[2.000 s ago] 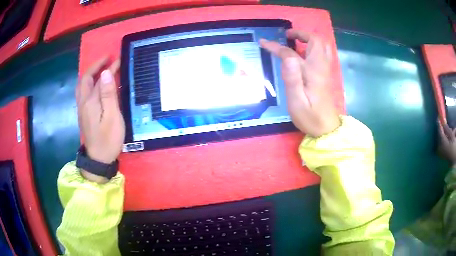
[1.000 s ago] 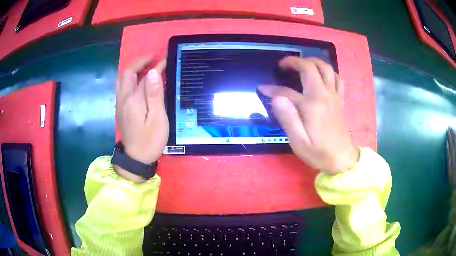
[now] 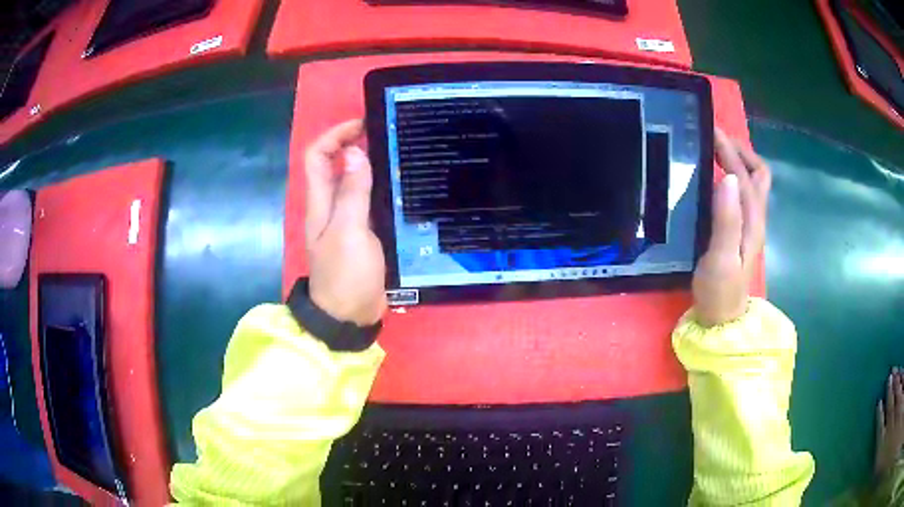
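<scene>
The tablet (image 3: 525,183) lies over the red foam pad (image 3: 535,347), its lit screen showing black command windows with pale text over a blue desktop. A small white label (image 3: 402,296) is at its lower left corner. My left hand (image 3: 347,228), with a black band on the wrist, holds the tablet's left edge. My right hand (image 3: 732,233) holds its right edge, thumb along the bezel. The fingertips at the edges are partly hidden. A black keyboard (image 3: 486,465) lies nearest me, partly cut off by the lower frame edge.
Another red foam pad (image 3: 129,228) with a dark tablet (image 3: 77,371) lies at the left on the shiny green bench (image 3: 223,238). More pads with tablets lie along the top, one at top right (image 3: 872,50). Another person's hand (image 3: 890,426) shows at the right edge.
The white on-screen panel shrank and is gone; the black windows now show fully. My right hand moved off the screen to the tablet's right edge. The view shifted, so things appear farther right.
</scene>
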